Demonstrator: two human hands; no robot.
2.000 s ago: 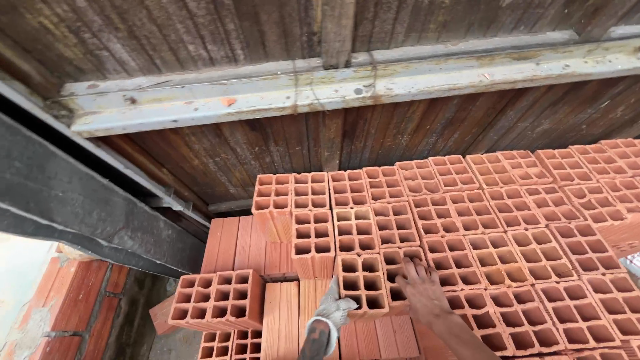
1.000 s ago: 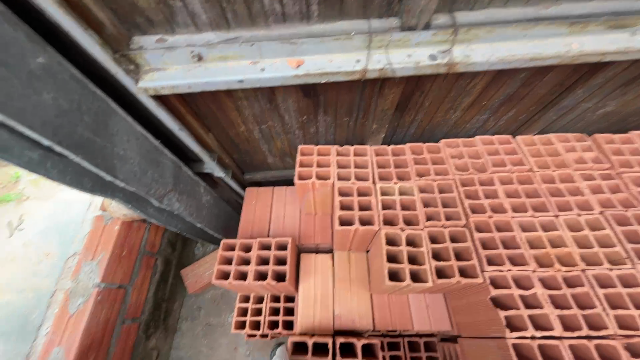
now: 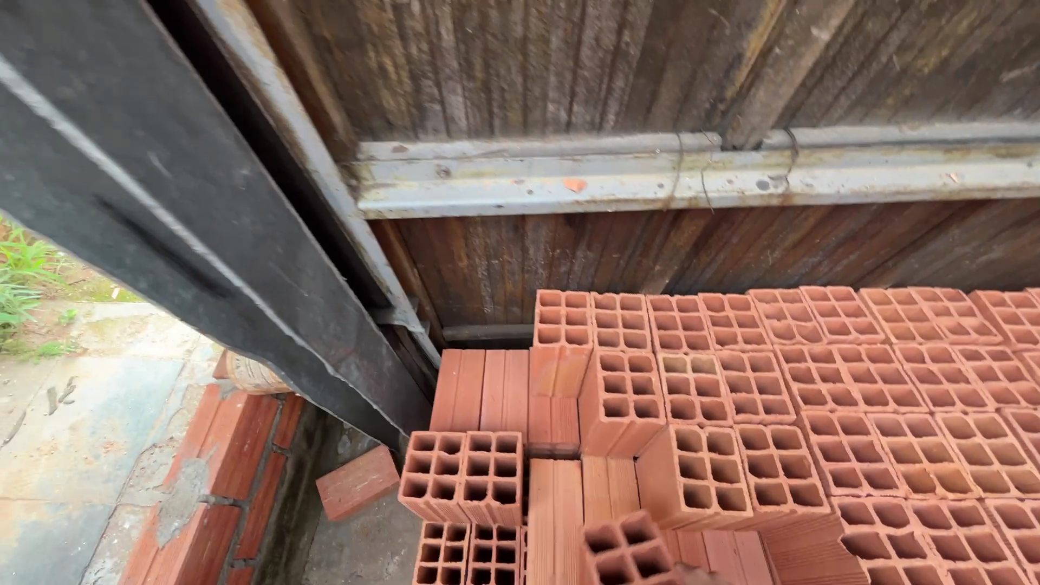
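Observation:
Hollow red clay bricks [image 3: 873, 374] stand in close rows, their cell openings facing up. A separate hollow brick [image 3: 630, 552] is tilted at the bottom edge, above bricks lying on their sides [image 3: 555, 512]. Beside its right side, a small blurred brownish patch may be fingers of my right hand [image 3: 700, 575]; too little shows to tell its grip. My left hand is out of view. Left of the tilted brick, a pair of upright bricks [image 3: 463, 475] sits near the stack's left end, with more below.
A dark metal beam [image 3: 211, 236] slants across the left. Behind the stack is a brown corrugated panel [image 3: 528, 260] with a pale metal rail [image 3: 520, 183]. A loose brick [image 3: 357, 482] lies on the floor beside a low mortared brick wall [image 3: 236, 447].
Two seconds ago both hands, the left one gloved, were at the upright bricks; they have left that place. A tilted brick has appeared at the bottom edge. The view has swung left.

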